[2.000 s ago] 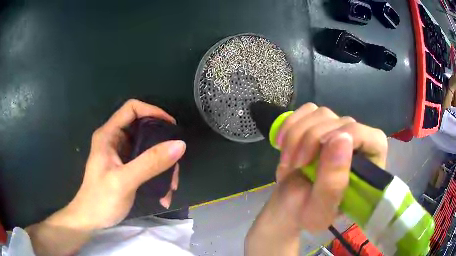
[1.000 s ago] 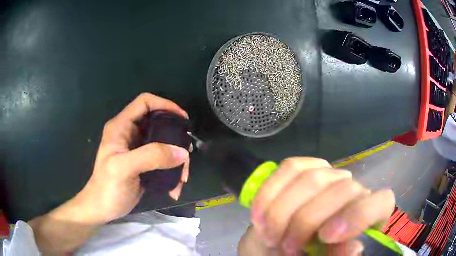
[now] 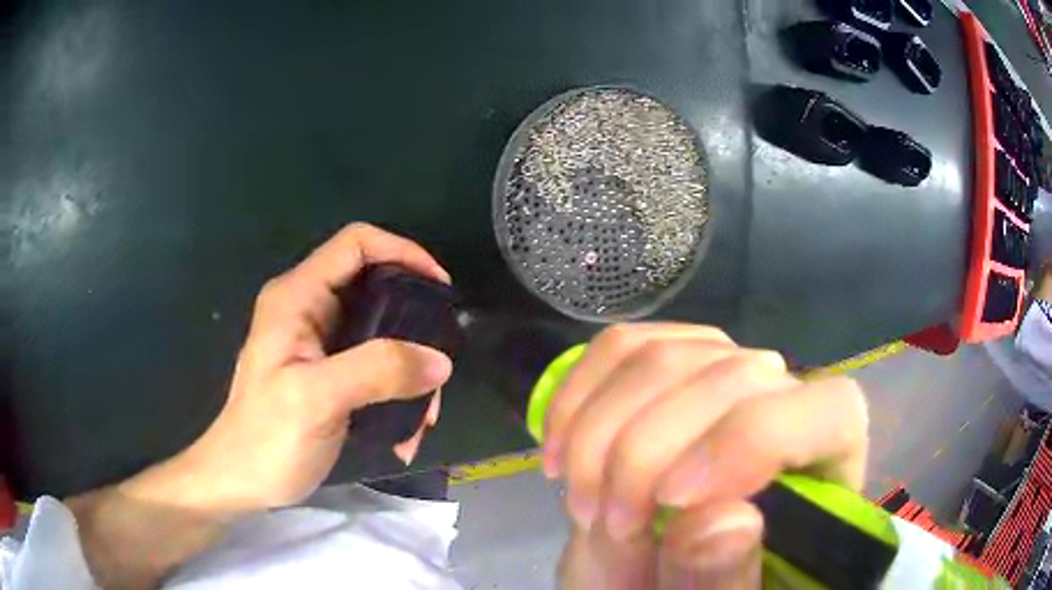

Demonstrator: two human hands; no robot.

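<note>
My left hand (image 3: 306, 386) is wrapped around a black plastic housing (image 3: 398, 311), thumb across its near side, held over the bench. My right hand (image 3: 704, 426) is closed around the lime-green and black electric screwdriver (image 3: 825, 530). The screwdriver's dark nose points left at the housing's right side; its tip is dark and blurred, so I cannot tell if it touches. The round grey screw tray (image 3: 542, 282) lies beyond my hands, with small silver screws (image 3: 663, 173) heaped on its far and right parts and small holes showing at the near left.
Several black housings (image 3: 825, 125) stand on the bench at the far right. A red-orange tray (image 3: 981, 231) with black parts is at the bench end. A yellow floor line (image 3: 859, 360) runs past the bench edge. More red-orange trays (image 3: 1021, 513) are at the lower right. Part of a person (image 3: 1030, 340) shows at the right edge.
Since two seconds ago, the screwdriver has moved from the screw tray left to the housing. Over the last second its nose has moved slightly closer to the housing. The view has shifted slightly.
</note>
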